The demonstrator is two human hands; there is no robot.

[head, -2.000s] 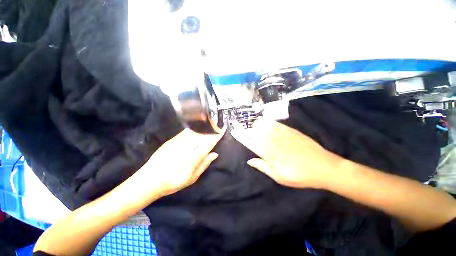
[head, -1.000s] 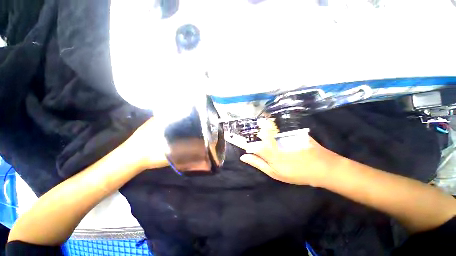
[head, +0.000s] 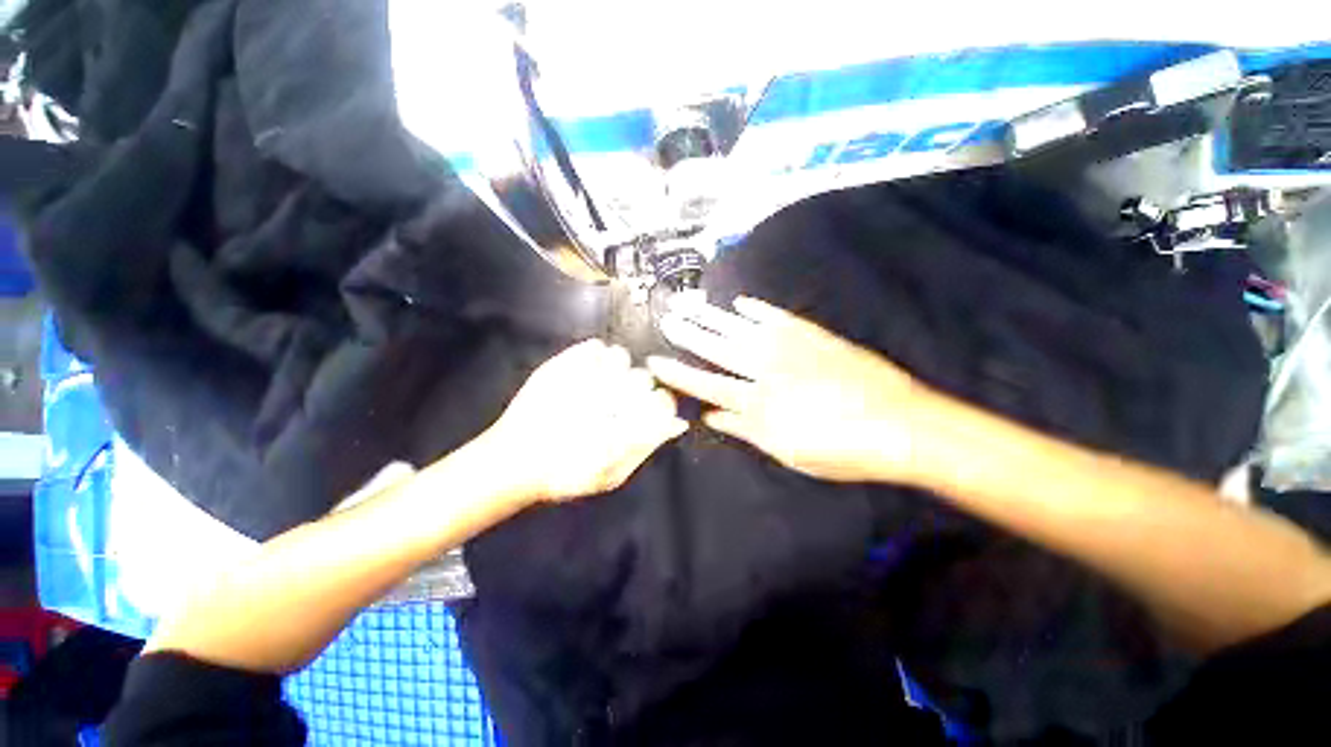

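A large black cloth spreads over the white machine table, bunched in folds on the left and hanging over the front edge. The white sewing machine head with a blue stripe is above it. My left hand has its fingers curled on the cloth just in front of the needle area, pinching it. My right hand lies on the cloth beside it, fingers stretched towards the presser foot area, fingertips close to my left hand. The needle itself cannot be made out.
A blue grid-sided crate is below the table's front edge. More blue plastic is at the left. A clear plastic bag lies at the right edge, near thin blue and pink items.
My left hand has come out from behind the machine head to the front of the needle area. My right fingers have spread on the cloth. The view has shifted, showing more of the machine's stripe.
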